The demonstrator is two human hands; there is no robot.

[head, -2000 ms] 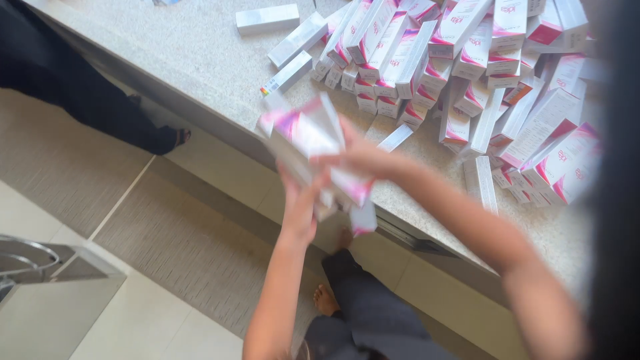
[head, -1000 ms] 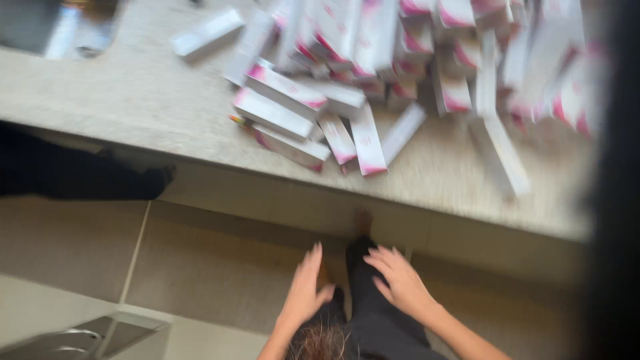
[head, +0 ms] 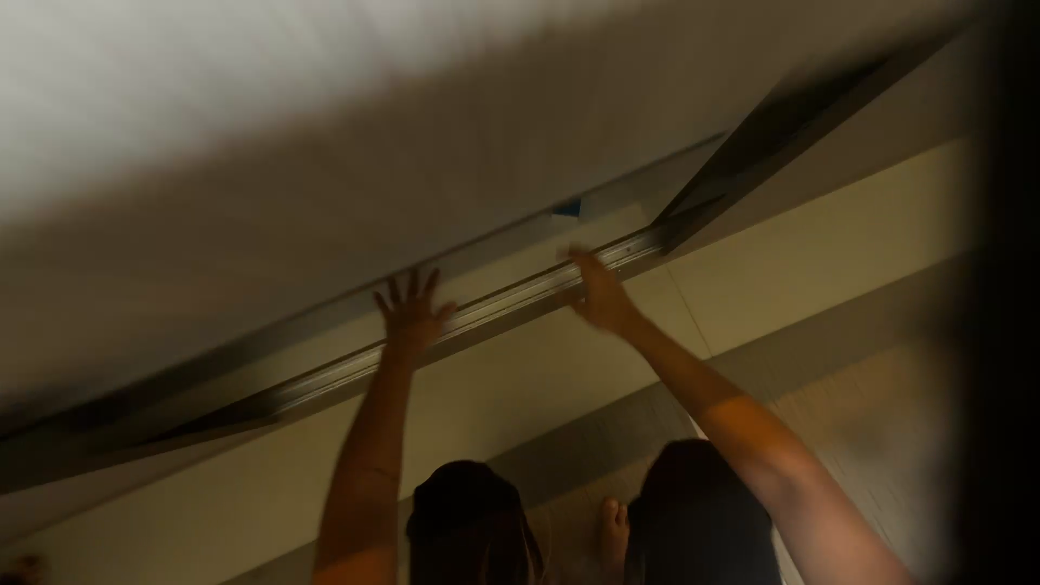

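Observation:
My left hand (head: 413,313) is spread over the opening of a low cabinet, near its metal bottom track (head: 504,305), and holds nothing. To its right, my right hand (head: 600,288) reaches to the same track, fingers partly bent and blurred; nothing shows in it. Whether either hand touches the cabinet I cannot tell. Beyond the track, inside the cabinet, lies a small blue and white item (head: 567,209), partly hidden by the cabinet's upper edge.
A cabinet door (head: 804,130) stands swung out at the right, and another panel (head: 162,455) juts out at lower left. The blurred countertop (head: 203,81) overhangs above. My dark-clothed knees (head: 467,520) and a bare foot (head: 615,524) are below.
Two seconds ago my hands held several white and pink cartons; one second ago they were apart and without them. Now they reach to the cabinet, as the view has dropped below the counter.

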